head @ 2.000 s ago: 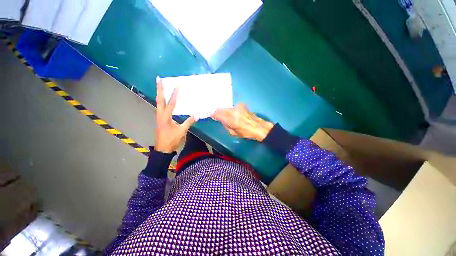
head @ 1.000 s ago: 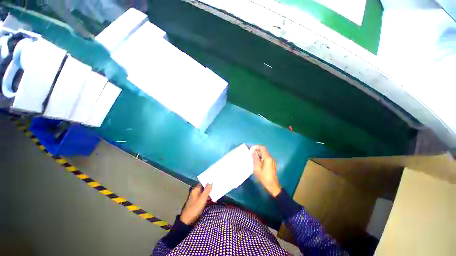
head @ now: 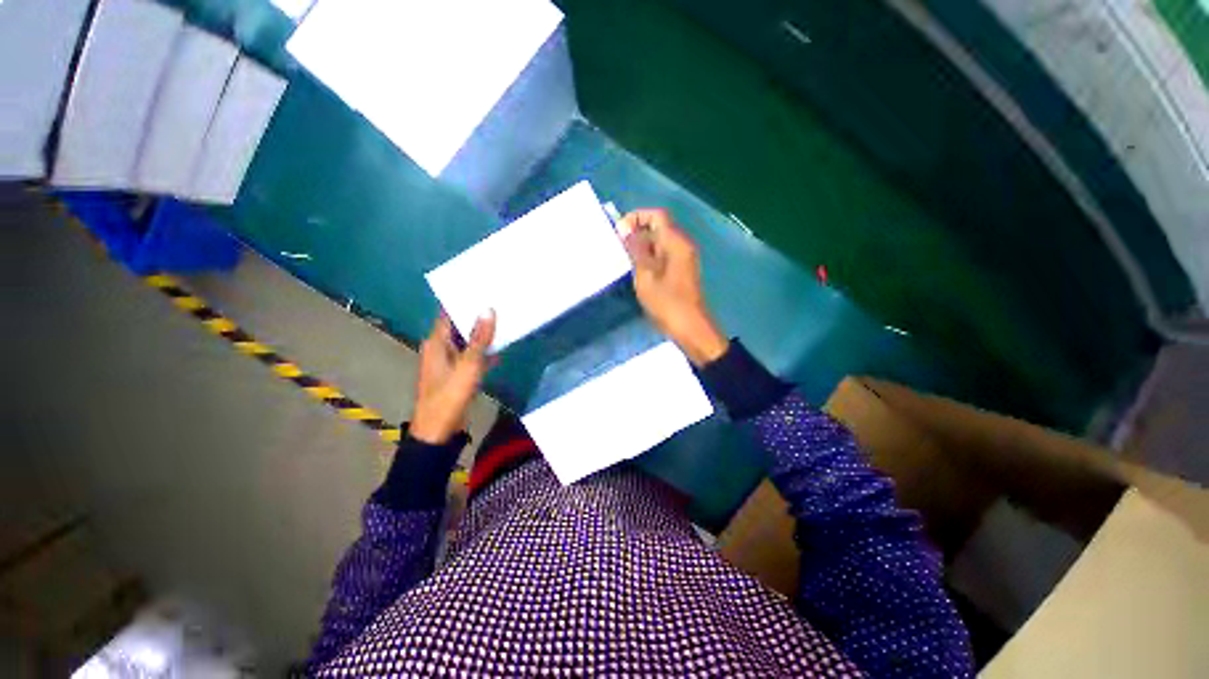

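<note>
A white retail box [head: 530, 269] is held between my two hands above the teal bench. My left hand [head: 451, 378] grips its lower left corner, with the thumb on the top face. My right hand [head: 667, 272] is at its right end, with the fingers at a small white flap or edge. A second white box [head: 618, 413] stands at the bench's near edge, just below the held box and close to my body; no hand touches it.
Large white boxes [head: 424, 66] stand on the teal bench [head: 318, 199] ahead, with a row of boxes [head: 166, 100] at upper left. A blue bin [head: 166, 236] is on the floor. A large open brown carton [head: 928, 438] is at right. A dark green channel runs beyond the bench.
A second white box now shows at the bench edge near my body. The held box is farther from my body, its right end raised. The view has shifted.
</note>
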